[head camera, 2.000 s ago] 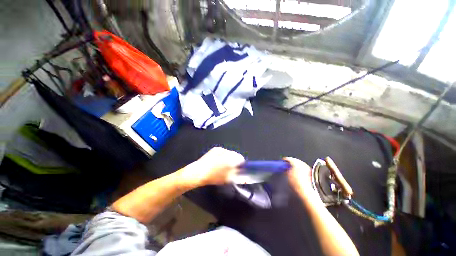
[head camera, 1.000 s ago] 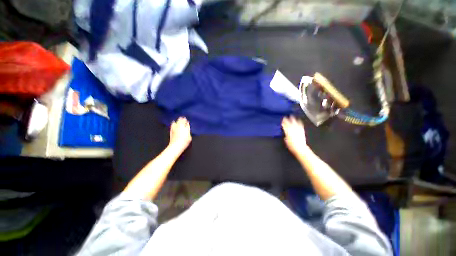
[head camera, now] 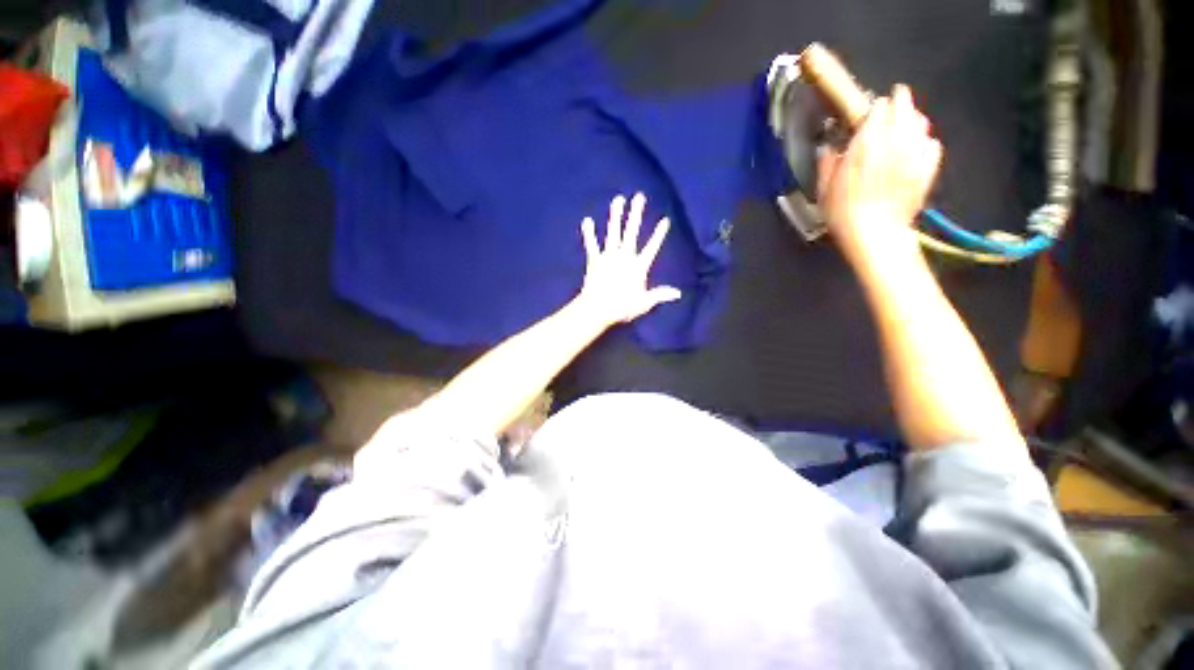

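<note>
A navy garment piece (head camera: 458,183) lies spread with folds on the dark pressing table (head camera: 838,347). My left hand (head camera: 626,268) rests on the navy cloth near its right part, fingers spread, holding nothing. My right hand (head camera: 884,164) is at the steam iron (head camera: 801,144), on the table just right of the cloth. Its fingers are around the lower part of the wooden handle; the handle's upper end shows above them. The fingers' far side is hidden.
A pale and navy cloth pile (head camera: 216,66) lies at the upper left. A blue box (head camera: 151,183) on a pale stand (head camera: 144,304) and a red bag (head camera: 26,124) are at the left. A blue and yellowish hose (head camera: 989,245) curves right from the iron into a wrapped section (head camera: 1063,118).
Both hands have left the cloth's near edge: the left now lies flat on the cloth, the right has moved to the iron. The cloth is spread wider. The camera view has shifted.
</note>
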